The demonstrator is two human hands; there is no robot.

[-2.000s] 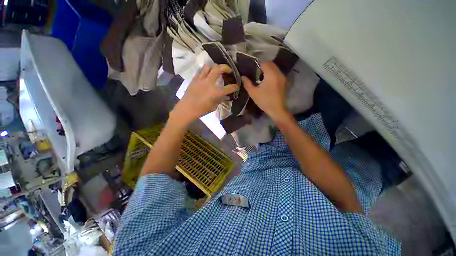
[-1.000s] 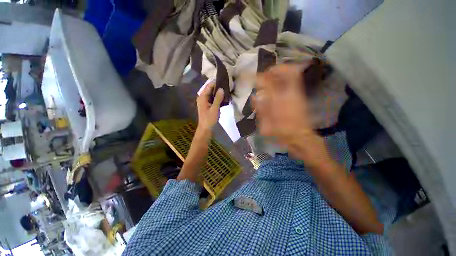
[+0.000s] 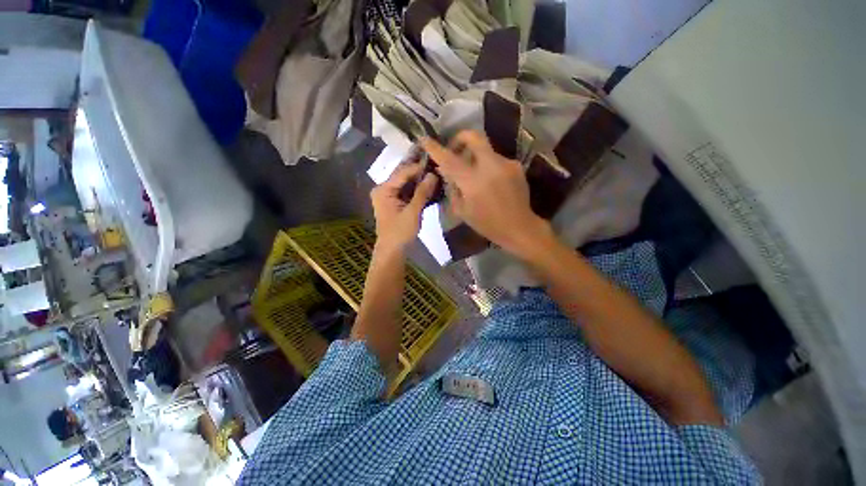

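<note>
Beige garment panels (image 3: 456, 66) with dark brown bands (image 3: 500, 123) lie bunched in a layered pile at the upper middle. My left hand (image 3: 403, 201) pinches the dark band end of one panel between thumb and fingers at the pile's near left side. My right hand (image 3: 489, 190) is right beside it, with its fingers over the same panel by my left fingertips. The right fingers are slightly blurred, and I cannot tell if they hold a tool or cloth.
A second beige and brown bundle (image 3: 302, 95) hangs left of the pile. A yellow crate (image 3: 418, 313) stands below my left forearm. A white bin (image 3: 204, 180) and a blue bin (image 3: 204, 66) are at left. A large pale table (image 3: 779, 114) curves along the right. A person's head shows at lower left.
My right hand, blurred and away to the right a second ago, is now back beside my left hand. My left hand keeps its pinch on the panel. Further brown bands now lie at the right.
</note>
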